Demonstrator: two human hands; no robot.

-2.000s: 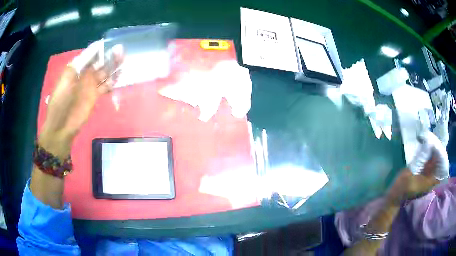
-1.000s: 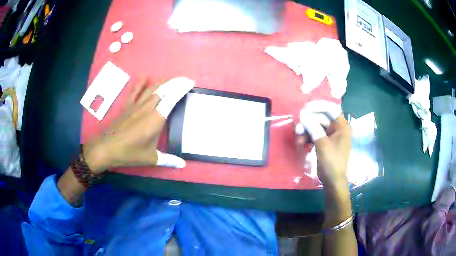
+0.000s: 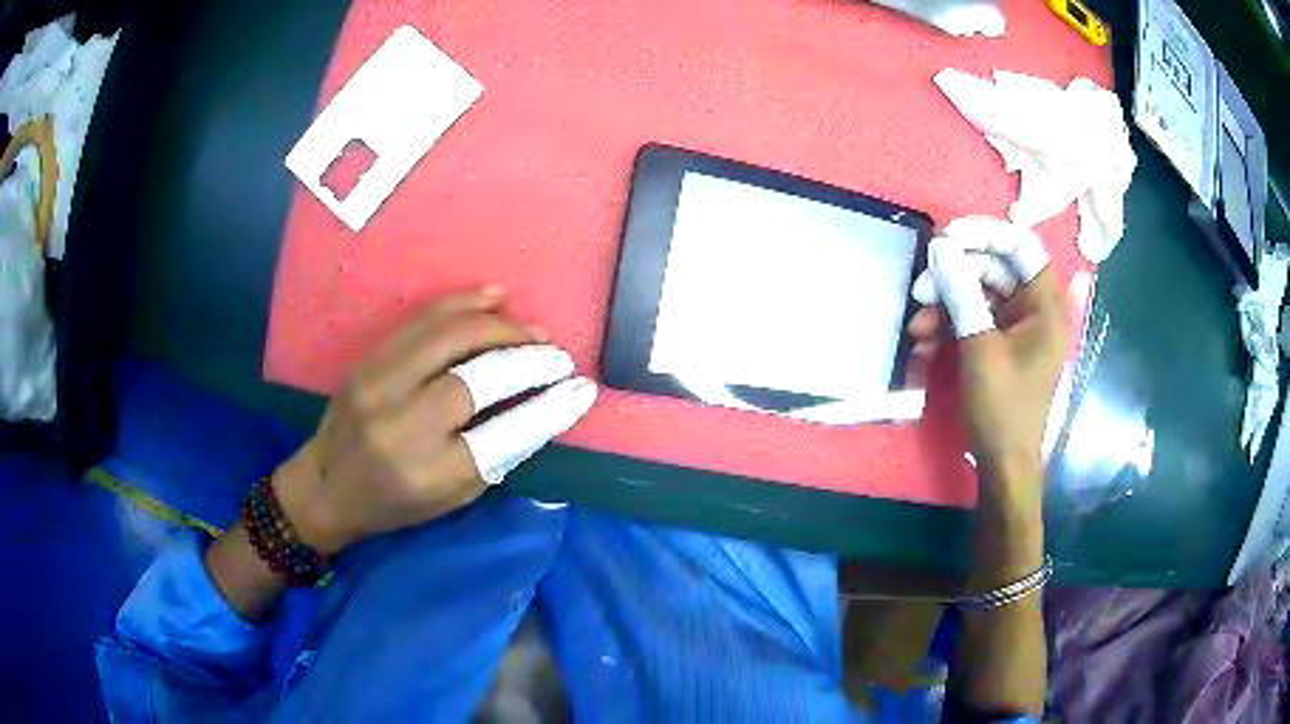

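Note:
A black-framed tablet (image 3: 785,290) with a pale screen lies slightly turned on the red-pink mat (image 3: 538,184). A clear film (image 3: 849,407) shows as a curved glossy edge, lifted along the tablet's lower edge and past its lower right corner. My right hand (image 3: 990,311), with white finger cots, is at the tablet's right edge. Its fingers are curled and appear to pinch the film there; the fingertips partly hide the contact. My left hand (image 3: 446,403) is left of the tablet's lower left corner. Its two white-cotted fingertips nearly meet; nothing clear shows between them.
A white card with a cutout (image 3: 403,113) lies on the mat's upper left. A crumpled white wipe (image 3: 1061,149) and a yellow oblong (image 3: 1081,17) are at upper right. Glossy clear film (image 3: 1111,439) lies right. An open box (image 3: 1203,120) stands far right.
The view has shifted left and down. My left hand has let go of the tablet's left edge. My right hand has moved in to its right edge, and a film edge now shows lifted below.

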